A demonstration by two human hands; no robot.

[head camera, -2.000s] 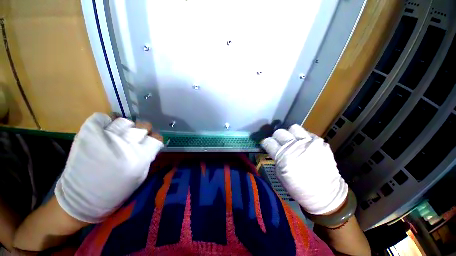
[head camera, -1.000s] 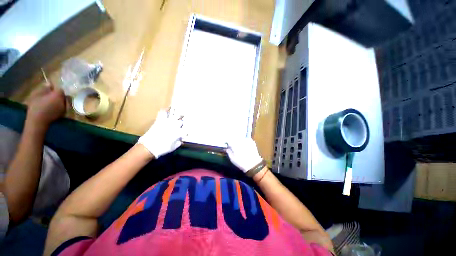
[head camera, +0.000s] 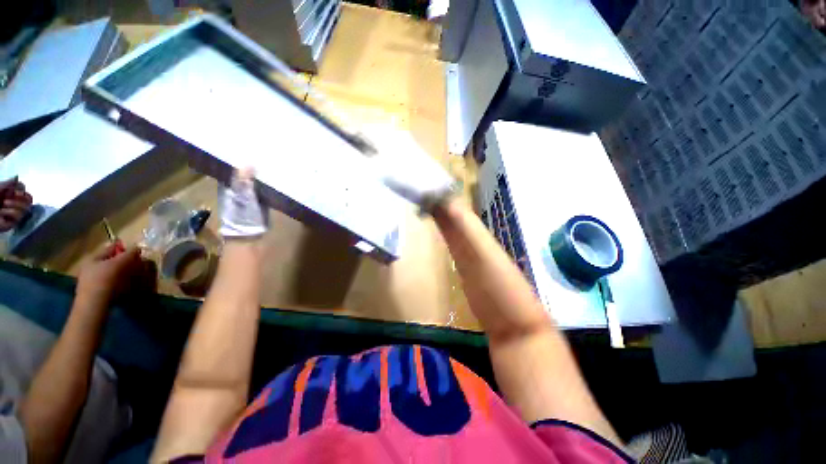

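Observation:
A shallow pale metal tray (head camera: 263, 127) is held above the bench, open side up, turned diagonally with its far end at the upper left. My left hand (head camera: 243, 208), in a white glove, grips its near long side wall. My right hand (head camera: 412, 172), gloved and blurred, is at the far long side near the right end; its fingers are hard to make out. A wide green tape roll (head camera: 587, 252) lies on the stacked chassis (head camera: 566, 172) at the right, with a strip hanging from it.
A beige tape roll (head camera: 187, 265) and a crumpled clear bag (head camera: 172, 222) lie at the left by the bench edge. A neighbouring person's hand (head camera: 113, 267) holds a small red tool. Metal boxes (head camera: 566, 54) stand at the back right; perforated chassis (head camera: 725, 127) are beyond. Other trays (head camera: 77, 172) lie at left.
The tray has been lifted from the bench edge, moved up and left, and turned diagonally. My left hand has shifted along to its long side; my right hand has moved forward.

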